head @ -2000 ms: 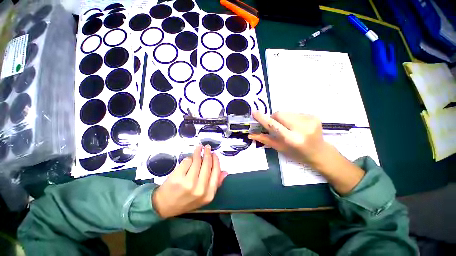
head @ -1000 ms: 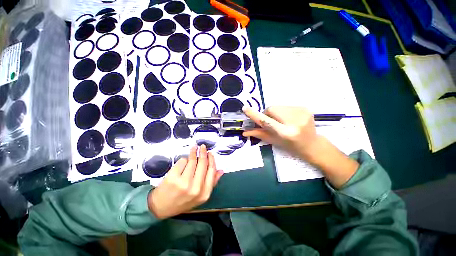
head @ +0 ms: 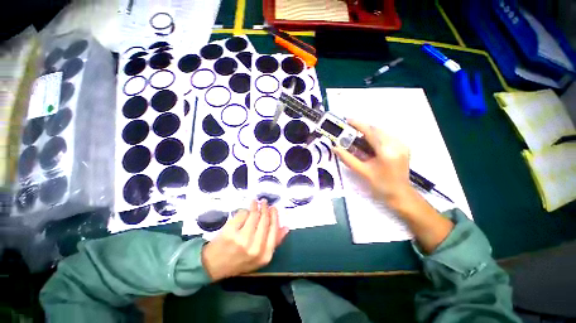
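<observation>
My right hand [head: 379, 161] grips the digital caliper [head: 331, 128] by its body. The caliper is tilted, jaws toward the upper left over the right column of black discs, and its bar end lies over the white paper [head: 395, 110]. My left hand [head: 243, 243] has its fingers together, fingertips at a black disc [head: 268, 197] low on the die-cut sheets [head: 309, 217]. Whether it pinches the disc or rests on it is unclear. The overlapping sheets carry solid discs and thin black rings [head: 234, 115].
Bagged sheets [head: 91, 132] lie at the left. Beyond are a printed document [head: 189, 19], red tray [head: 335, 24], orange utility knife [head: 294, 47], flat black case [head: 354, 45], black pen [head: 384, 70] and blue marker [head: 441, 58]. Yellow-and-white pads [head: 537, 117] lie at the right.
My right hand has lifted and turned the caliper from level to slanted, its jaws moving up away from my left fingertips. The view has shifted, showing the red tray and document.
</observation>
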